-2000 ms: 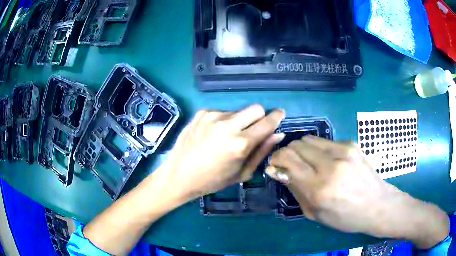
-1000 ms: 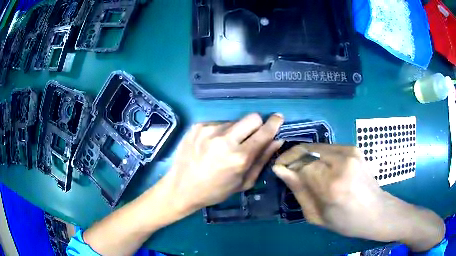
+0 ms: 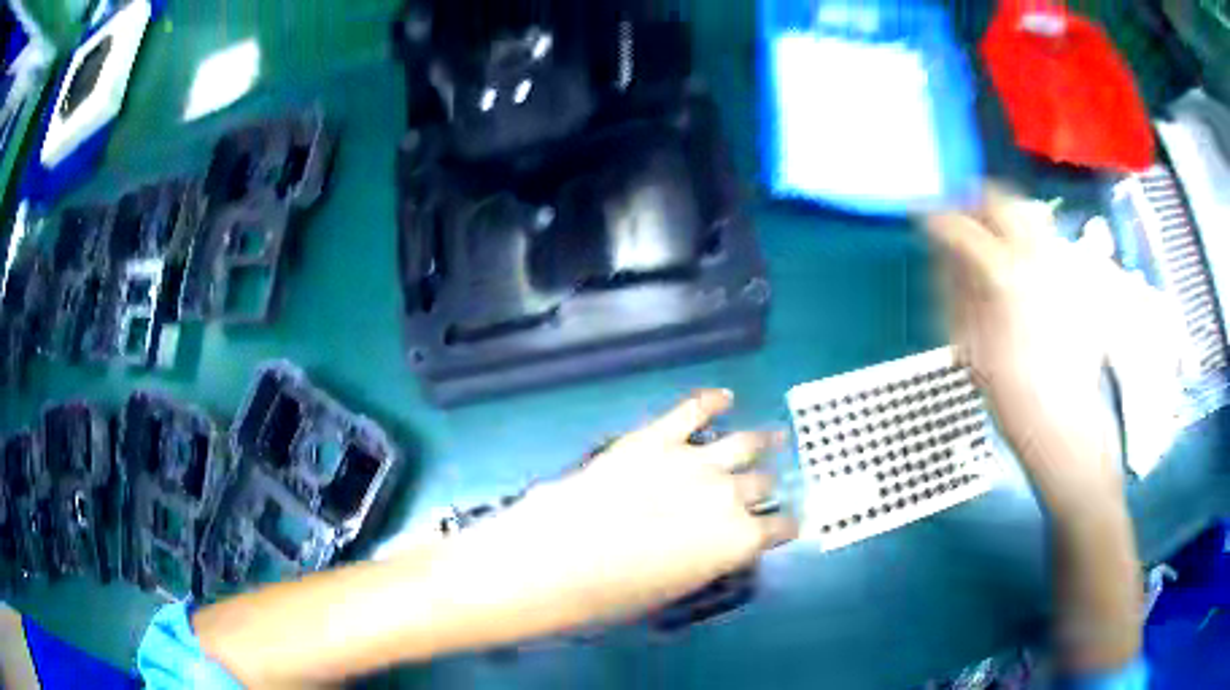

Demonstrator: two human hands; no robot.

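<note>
A black housing (image 3: 708,600) lies on the green bench in front of me, mostly hidden under my left hand. My left hand (image 3: 648,519) is over it, its fingers on the housing. My right hand (image 3: 1018,324) is raised at the right, between the blue parts bin and the white wipe, and blurred. Whether it holds anything cannot be told. The cream dot sheet (image 3: 897,445) with rows of black dots lies between my hands. The squeeze bottle cannot be made out.
The black press fixture (image 3: 594,337) stands behind the work. A blue parts bin (image 3: 861,121) and a red bin (image 3: 1072,88) are at the back right. Several housings (image 3: 304,465) line the left. A white wipe (image 3: 1144,351) and perforated sheet (image 3: 1184,270) are far right.
The view has shifted and shows more of the back. My right hand has left the housing and moved right, past the dot sheet. My left hand stays at the housing.
</note>
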